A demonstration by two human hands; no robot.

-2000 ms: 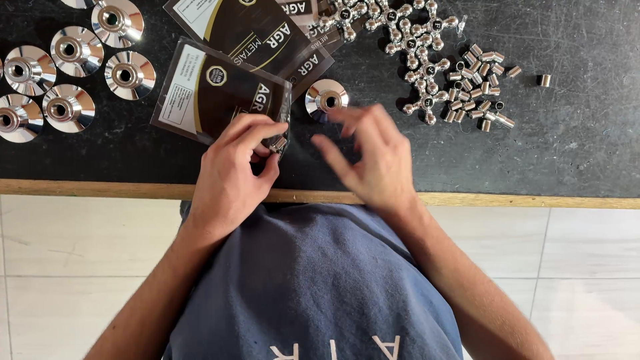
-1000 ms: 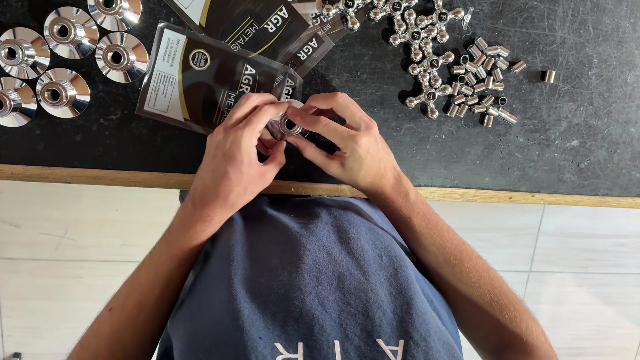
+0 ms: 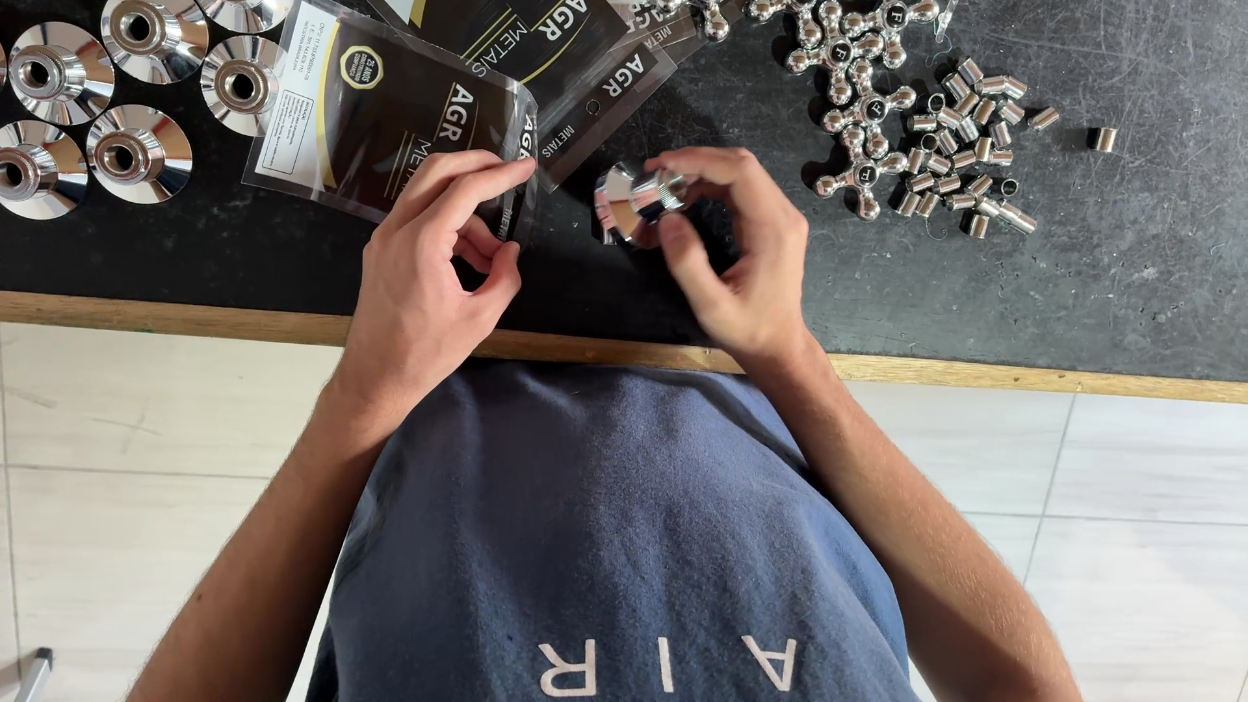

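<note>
My right hand (image 3: 746, 249) holds a chrome flange (image 3: 619, 205) by its threaded neck between thumb and fingers, the flange tilted on its side just above the black bench top. To its left, my left hand (image 3: 439, 249) is at the open-looking end of a clear plastic packet with a dark printed card (image 3: 390, 117), thumb and fingertips at the packet's right edge. Whether small parts lie inside that end of the packet, I cannot tell. More printed packets (image 3: 585, 58) lie behind, overlapping it.
Several chrome flanges (image 3: 141, 156) stand at the far left. Chrome cross handles (image 3: 868, 107) lie in a heap at the back right, beside a pile of short metal sleeves (image 3: 960, 146), with one sleeve (image 3: 1103, 139) apart. A wooden edge (image 3: 975, 375) borders the bench nearest me.
The flange that lay on the bench two seconds ago is now in my right hand. One second ago both hands were together around it; now my right hand has moved right, apart from my left.
</note>
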